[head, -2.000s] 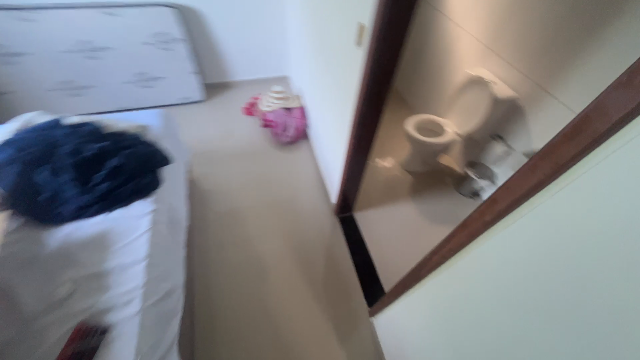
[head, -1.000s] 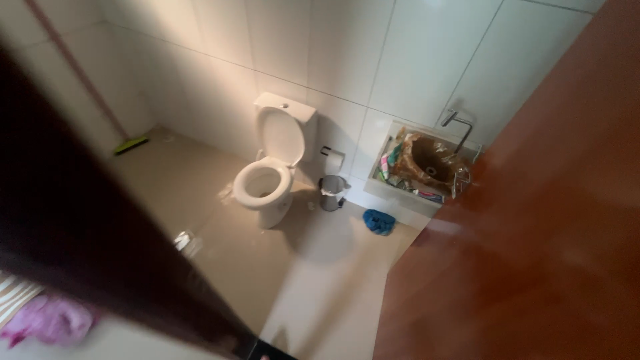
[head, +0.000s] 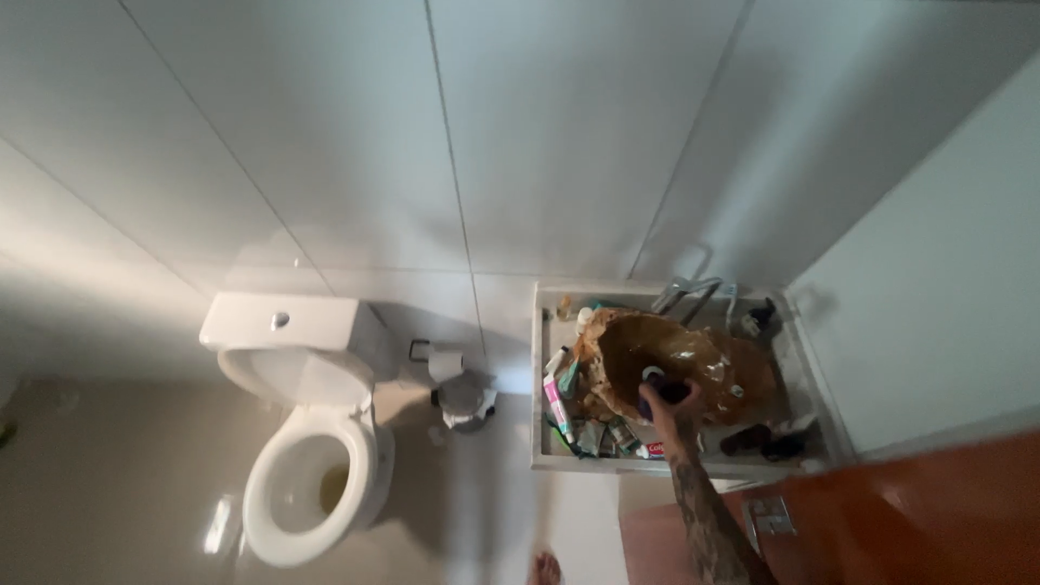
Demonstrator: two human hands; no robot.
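My right hand [head: 676, 406] reaches in from the lower right, over the brown rough-edged stone basin [head: 597, 382]. Its fingers are closed around a small dark purple item [head: 650, 404]; a pale round part shows beside it, and its exact kind cannot be told. Around the basin, on the pale counter with raised edges [head: 538, 443], lie a pink and white tube [head: 555, 398], a red and white toothpaste tube [head: 652, 450], small bottles and dark items [head: 746, 439]. A metal faucet [head: 700, 286] stands behind the basin. My left hand is out of view.
A white toilet [head: 258, 496] with its lid raised stands at the left. Between it and the counter are a toilet paper roll [head: 445, 365] on a wall holder and a small bin [head: 463, 400]. A reddish-brown door [head: 910, 512] with a metal handle [head: 769, 517] fills the lower right.
The view has moved from the bedroom through the bathroom doorway to above the basin. My right hand has come into view, holding the dark purple item.
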